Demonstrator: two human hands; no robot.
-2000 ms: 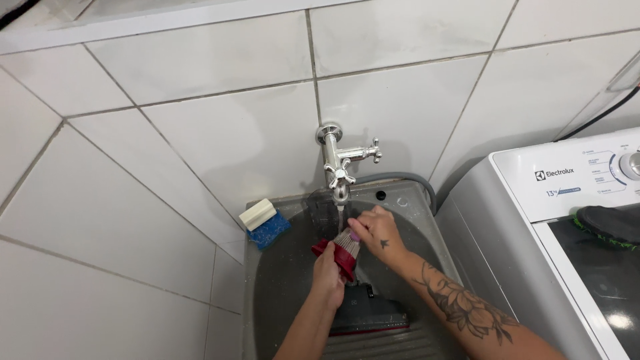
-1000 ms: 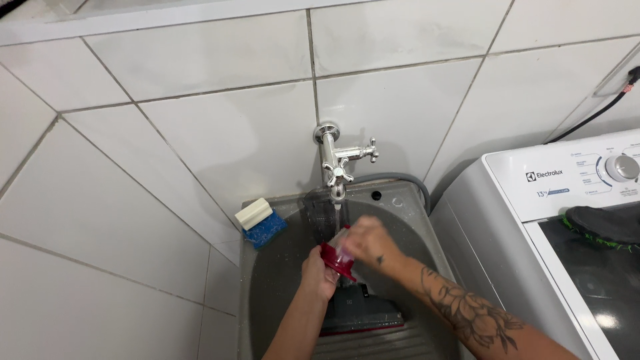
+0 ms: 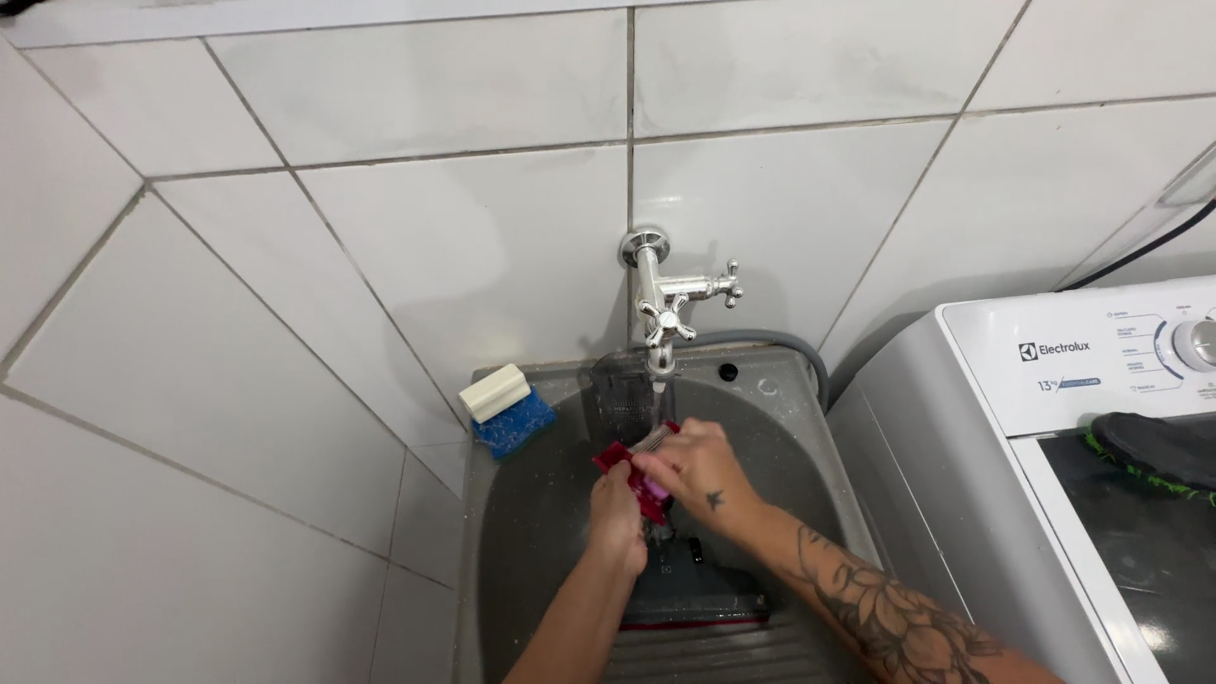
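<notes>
Under the chrome tap [image 3: 660, 328], from which water seems to run, both hands are on a red plastic part with a pale pleated section, perhaps a vacuum filter [image 3: 616, 458]. My left hand [image 3: 617, 513] grips its lower left side. My right hand [image 3: 703, 475], with a tattooed forearm, is closed at its right side; a small pink thing shows by the fingers, too hidden to name. Below the hands a dark vacuum floor head [image 3: 698, 594] lies in the grey laundry sink [image 3: 836, 475]. A clear smoky plastic container [image 3: 617, 394] stands behind, near the tap.
A blue sponge [image 3: 514, 425] and a cream bar of soap [image 3: 495, 392] rest on the sink's back left corner. A grey hose [image 3: 803, 344] curves behind the sink. To the right stands a white Electrolux washing machine [image 3: 912, 456] with a dark shoe-like item [image 3: 1149, 451] on its lid.
The red part has turned in my hands, its pleated section now angled to the upper right. My right hand has shifted over it.
</notes>
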